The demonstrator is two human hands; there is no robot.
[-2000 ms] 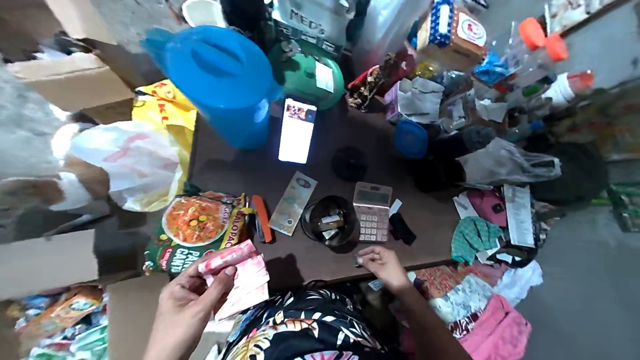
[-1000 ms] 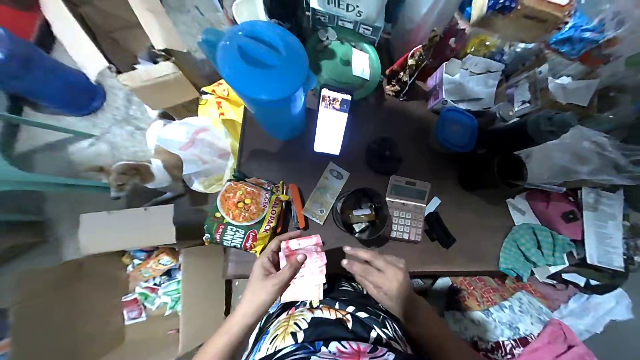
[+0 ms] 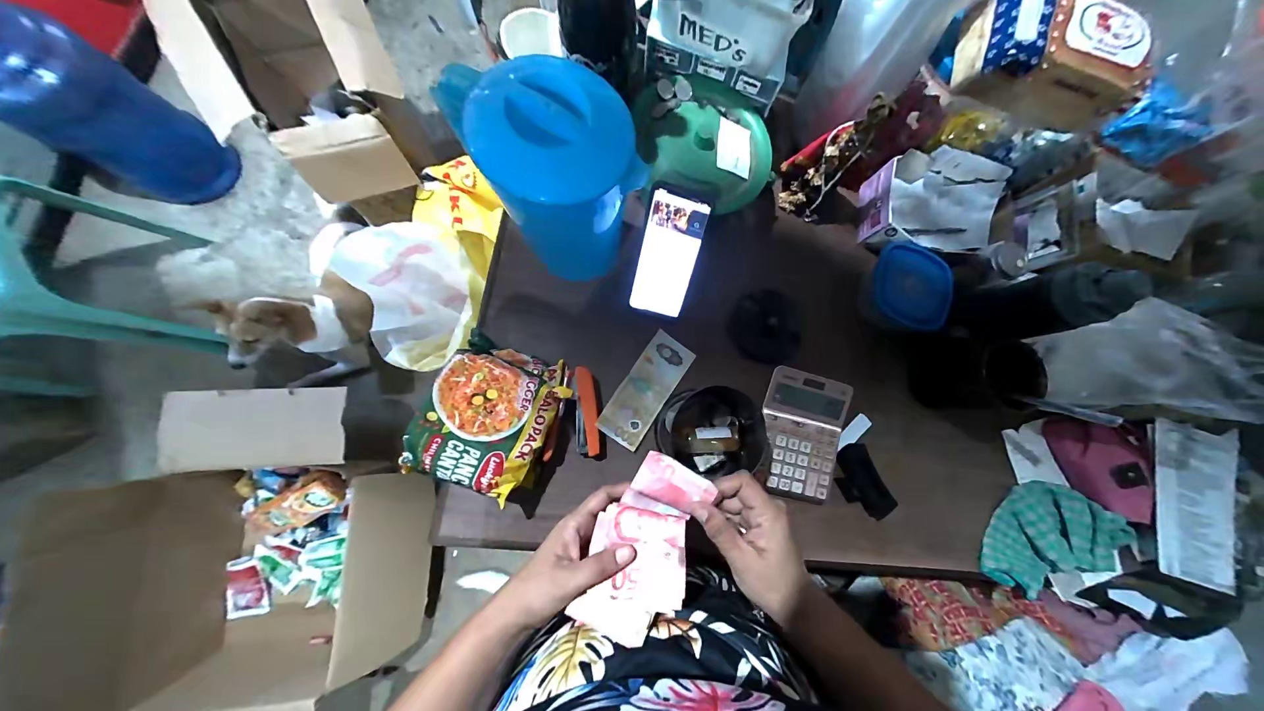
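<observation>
My left hand [image 3: 583, 548] grips several red banknotes [image 3: 642, 568] fanned out above my lap, at the table's front edge. The fingers of my right hand [image 3: 746, 528] pinch the right end of the top banknote [image 3: 671, 484]. Just beyond my hands, a dark round bowl [image 3: 713, 434] holds small items. A pale banknote [image 3: 647, 390] lies flat to its left, and a pink calculator [image 3: 807, 434] rests to its right. Farther left are an orange-handled cutter [image 3: 587, 410] and a noodle multipack [image 3: 484, 420]. A lit smartphone [image 3: 670, 255] leans near the back.
A blue plastic pitcher [image 3: 553, 148] and a green round container [image 3: 706, 148] stand at the back. A blue-lidded container [image 3: 910, 286], boxes and plastic bags crowd the right. Left of the table are a dog [image 3: 286, 326] and an open cardboard box [image 3: 385, 573] with packets. Cloths [image 3: 1052, 533] lie at the right.
My right hand, over the table edge two seconds ago, has come to the banknotes and now holds one end. The banknotes, once folded in my left hand, are spread out. The view has shifted left.
</observation>
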